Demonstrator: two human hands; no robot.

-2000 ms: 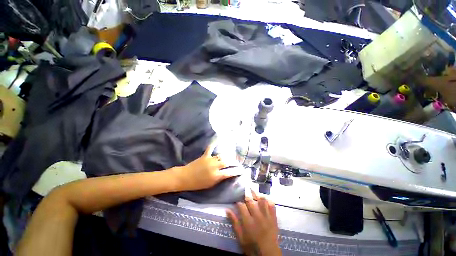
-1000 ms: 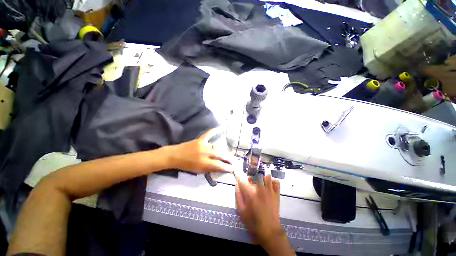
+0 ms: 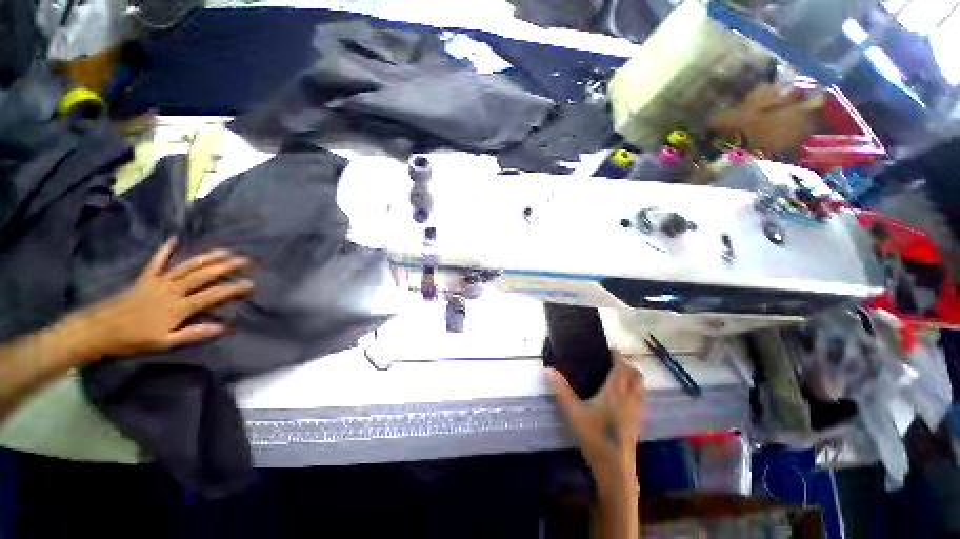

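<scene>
The dark grey cloth panel lies on the table left of the sewing machine's needle area, one end hanging over the front edge. My left hand rests flat on the cloth with its fingers spread. The black smartphone lies on the machine bed below the white arm. My right hand is at the phone's lower end, thumb and fingers around its edges; its fingertips are partly blurred. The thread snips lie right of the phone.
The white sewing machine arm spans the middle and right. A measuring tape runs along the front edge. More grey cloth lies behind. Thread cones, a red basket and plastic bags are at right.
The view has turned right. My left hand has moved left from the needle area onto the cloth. My right hand has left the needle area and moved right to the phone.
</scene>
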